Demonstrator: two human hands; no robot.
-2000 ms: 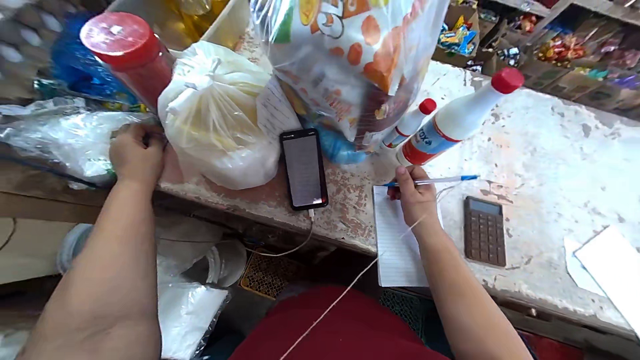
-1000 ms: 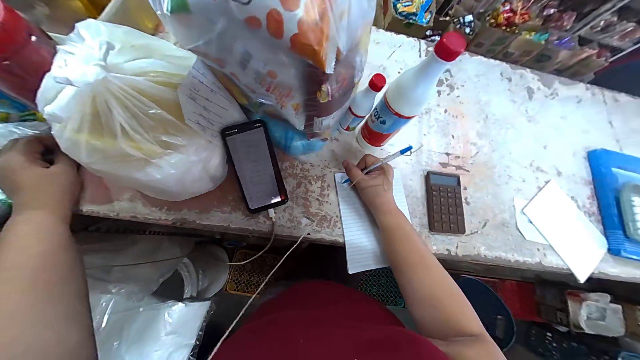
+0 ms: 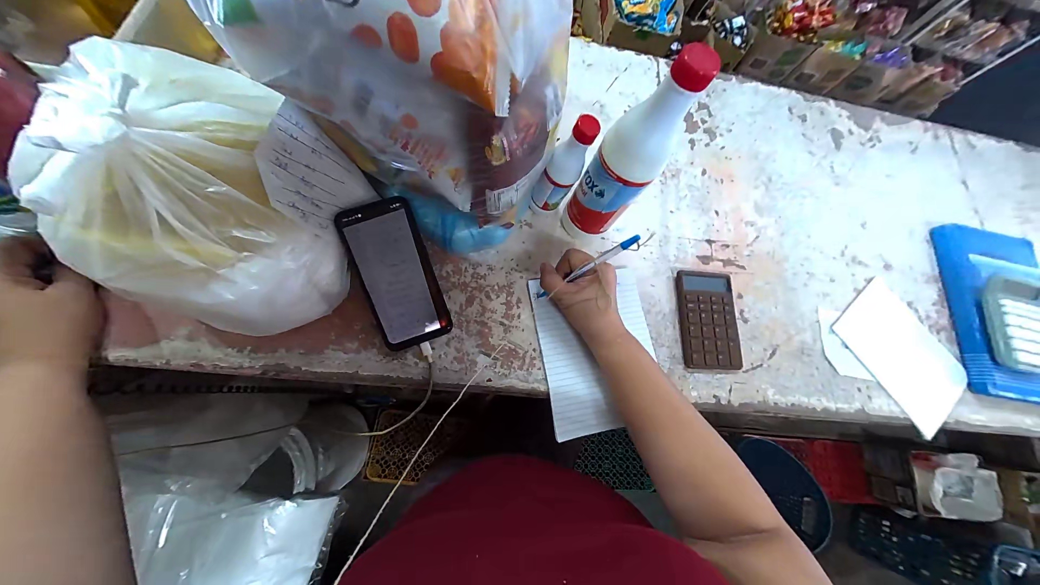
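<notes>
My right hand [image 3: 581, 294] grips a blue-capped ballpoint pen [image 3: 605, 256], its tip on the upper left of a lined paper pad [image 3: 581, 398]. A string is tied to the pen. A smartphone [image 3: 394, 272] lies on the counter left of the pad, with a charging cable plugged in. To the right lies a brown calculator [image 3: 708, 321]. My left hand [image 3: 45, 301], fingers curled, rests at the far left beside a knotted white plastic bag [image 3: 187, 219]; whether it holds anything cannot be seen.
Behind the pad stand a small red-capped bottle [image 3: 561, 166] and a large one [image 3: 630, 146], beside a big clear bag of snack packs [image 3: 406, 89]. Folded white paper [image 3: 902, 349] and a blue packet [image 3: 983, 244] lie right. The counter's front edge [image 3: 772, 410] runs below; boxed sweets stand behind.
The view has shifted right and closer to the counter. My right hand has kept the pen, which is tilted more steeply than two seconds ago. My left hand has stayed beside the white bag.
</notes>
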